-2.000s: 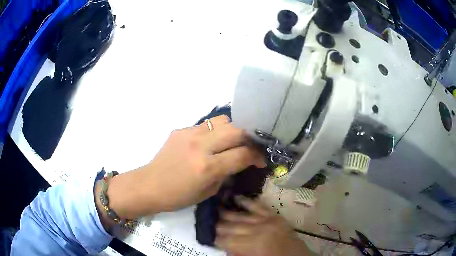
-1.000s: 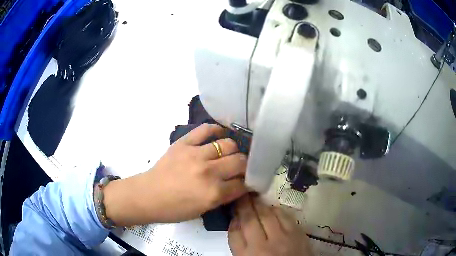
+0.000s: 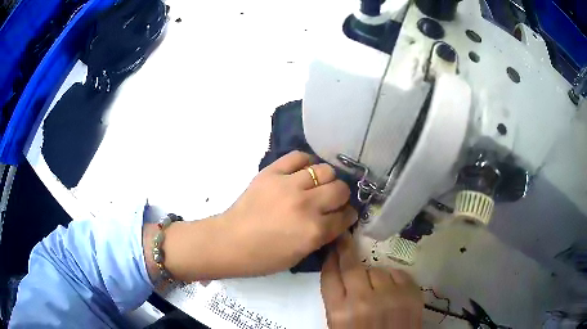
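Observation:
A black fabric pouch piece [image 3: 288, 132] lies under the white sewing machine head [image 3: 344, 106], partly hidden by my hands and the head. My left hand [image 3: 283, 215], with a ring and a bracelet, presses flat on the black piece, its fingertips beside the metal presser foot area [image 3: 370, 189]. My right hand [image 3: 367, 289], cut off by the bottom edge, holds the near edge of the piece with its fingertips close to my left fingers. The needle tip and the seam cannot be seen clearly.
A tangled bundle of black loops [image 3: 125, 38] lies at the far left of the white table, with flat black panels [image 3: 74, 132] nearer me. A blue crate rim [image 3: 38, 83] borders the left. Black snips [image 3: 477, 316] and a loose dark thread [image 3: 437, 294] lie at the lower right.
The machine head stands farther right in view than one second ago, as the view has shifted. More black fabric shows beyond my left hand. Both hands remain on the piece.

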